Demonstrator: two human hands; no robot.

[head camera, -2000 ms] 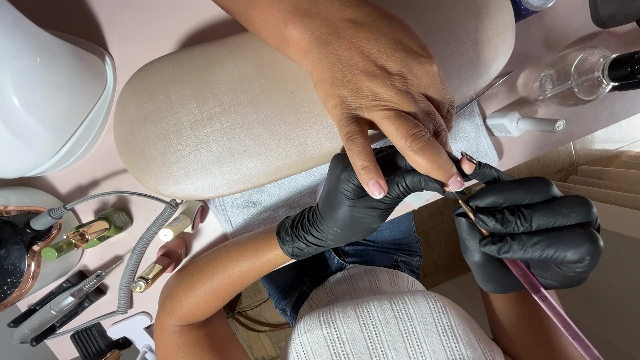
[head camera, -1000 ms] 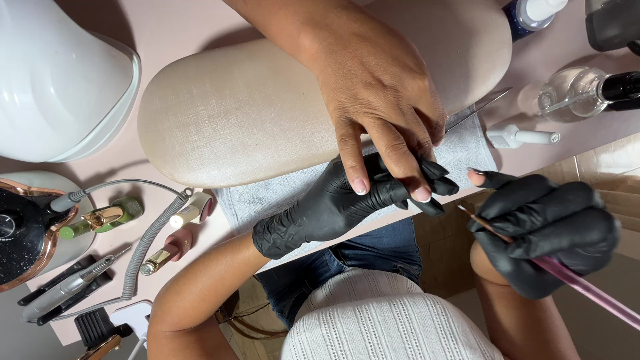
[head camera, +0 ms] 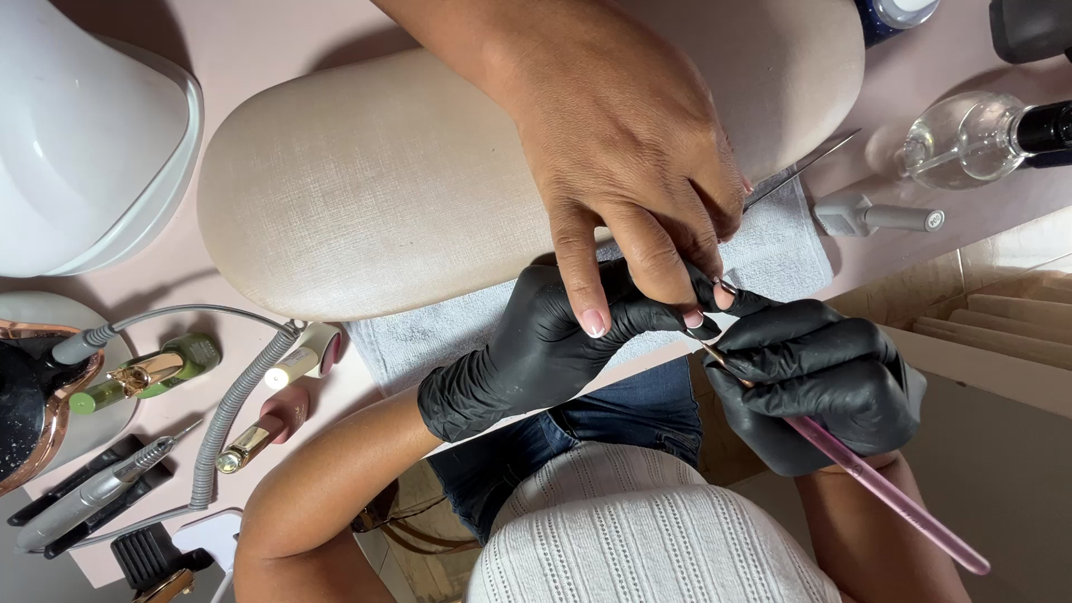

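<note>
My left hand (head camera: 557,339), in a black glove, holds a finger of another person's hand (head camera: 620,126), which reaches in from the top over a padded armrest (head camera: 360,176). My right hand (head camera: 825,377), also gloved in black, grips a fine brush with a pink handle (head camera: 888,490). The brush tip touches or is very near the white-tipped nail (head camera: 693,319) of the held finger. Another white-tipped nail (head camera: 595,323) shows on a finger lying over my left glove. My left fingertips are partly hidden behind the held fingers.
A grey towel (head camera: 775,243) lies under the hands. At right are a grey polish bottle (head camera: 846,213), a clear glass bottle (head camera: 963,138) and a metal tool (head camera: 804,167). At left are a white lamp (head camera: 84,151), polish bottles (head camera: 180,364), a coiled cord (head camera: 226,410) and an electric nail file (head camera: 96,494).
My right hand was apart from the held finger one second ago, with the brush away from the nail. It has moved back left, bringing the brush tip to the nail.
</note>
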